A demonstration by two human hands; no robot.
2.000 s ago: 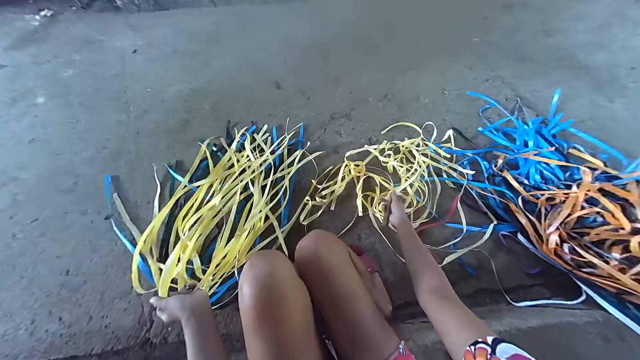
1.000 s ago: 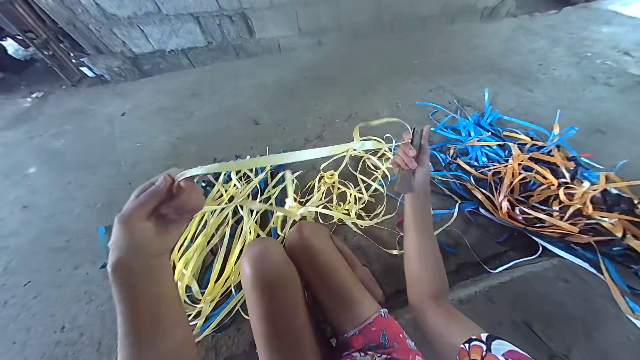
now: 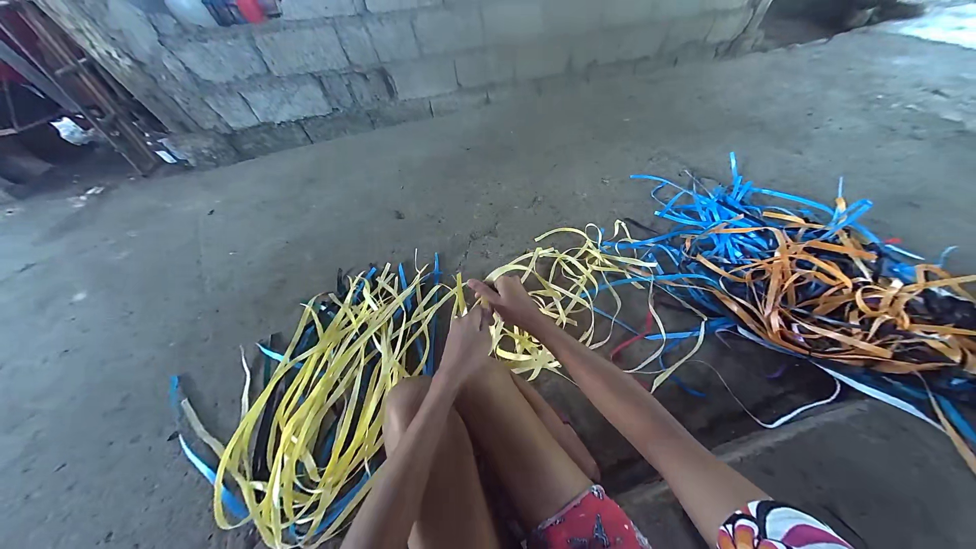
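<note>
My left hand [image 3: 470,328] and my right hand [image 3: 507,299] meet above my knees, with a yellow plastic strap [image 3: 460,293] at the fingers of my left hand. My right hand's fingers are largely hidden, so I cannot tell what they hold. Left of my legs lies a long bundle of yellow straps [image 3: 328,381] over blue and black ones. A looser tangle of yellow straps [image 3: 564,293] lies just beyond and right of my hands.
A heap of orange straps [image 3: 808,297] and blue straps [image 3: 732,229] lies on the concrete floor [image 3: 305,221] at the right. A white strap [image 3: 808,415] curls near a concrete ledge [image 3: 862,473]. Across the back runs a concrete block wall [image 3: 427,53].
My hands were far apart with a yellow strap stretched between them; they have come together above my knees. The dark flat tool seen in my right hand one second ago is not visible now.
</note>
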